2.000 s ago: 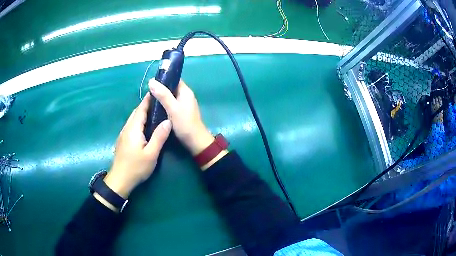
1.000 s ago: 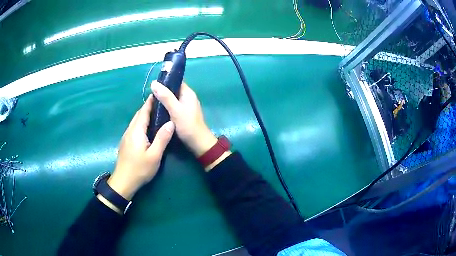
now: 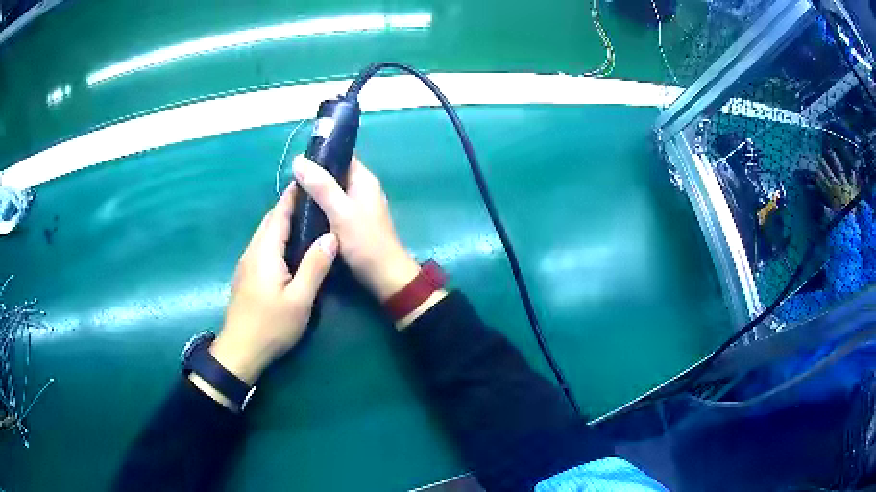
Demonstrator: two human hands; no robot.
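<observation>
A black electric screwdriver (image 3: 327,149) with a pale label lies slanted between my two hands, over the green bench mat. Its cord end points away from me. My left hand (image 3: 272,283) holds its lower end from the left. My right hand (image 3: 357,226) holds its middle from the right, thumb along the body. The screwdriver's bit end is hidden by my hands. A thin pale wire (image 3: 281,163) loops out beside my left fingertips, probably a sensor lead; its lower end is hidden.
The black cord (image 3: 485,197) arcs right and down to the bench edge. Tangled leads (image 3: 14,360) lie far left. A white rail (image 3: 538,88) crosses behind, with coloured wires (image 3: 607,48) beyond. A metal frame (image 3: 716,226) with mesh stands right; another person's hand (image 3: 838,180) shows behind it.
My hands and the screwdriver are almost unmoved, only slightly further right in the picture. The coloured wires beyond the rail have moved right. The other person's hand has changed position.
</observation>
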